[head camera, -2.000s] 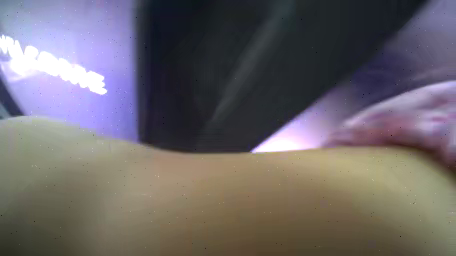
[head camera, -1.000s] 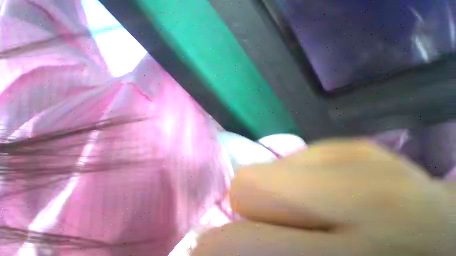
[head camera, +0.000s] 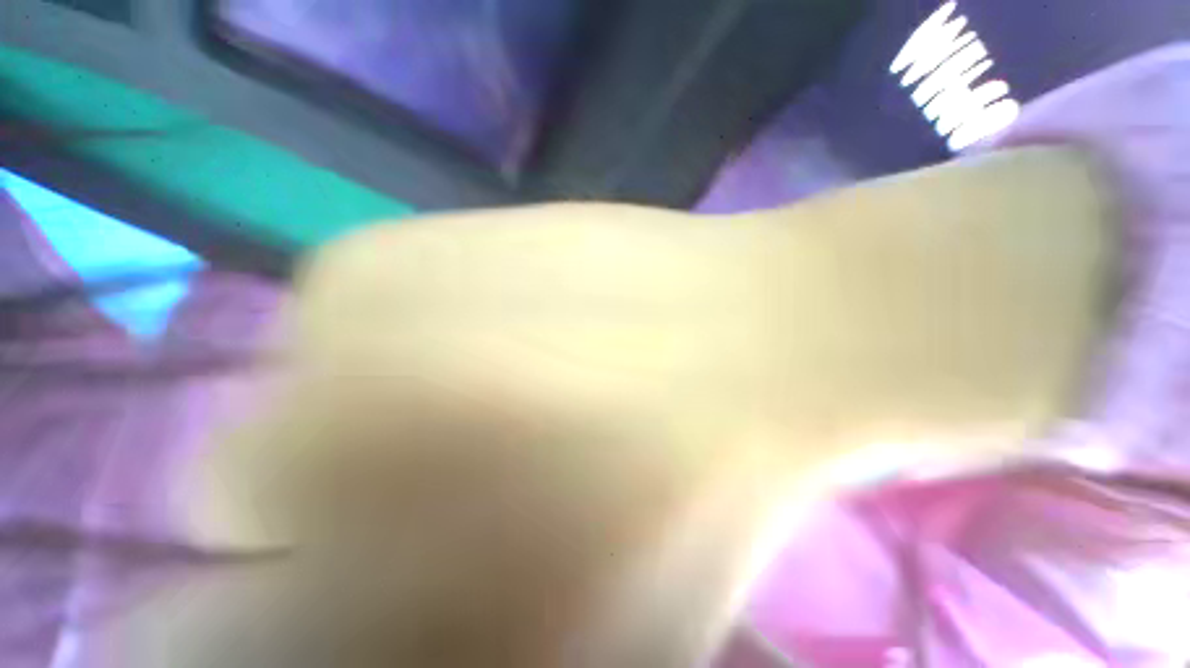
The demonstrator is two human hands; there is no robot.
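A large blurred hand, which looks like my right hand (head camera: 626, 339), fills the middle of the view very close to the camera. Its wrist runs right to a pale pink-violet sleeve. Its fingertips and anything in them cannot be made out. A dark violet phone (head camera: 405, 59) lies in the black tray (head camera: 163, 98) at the upper left. Another dark screen (head camera: 861, 118) with thick white letters, only partly readable, shows at the upper right, cut off by the sleeve and hand. My left hand cannot be made out.
A green bench strip (head camera: 222, 150) runs slantwise along the tray's near side. Pink smock fabric (head camera: 966, 561) fills the lower right and more fabric (head camera: 105, 457) the left. Dark blurred strands cross the left side. A bright blue patch (head camera: 118, 268) shows there.
The near hand has moved up and left and now covers the centre. The tray and phone appear further left as the view shifted. The screen with white letters has come into view at upper right.
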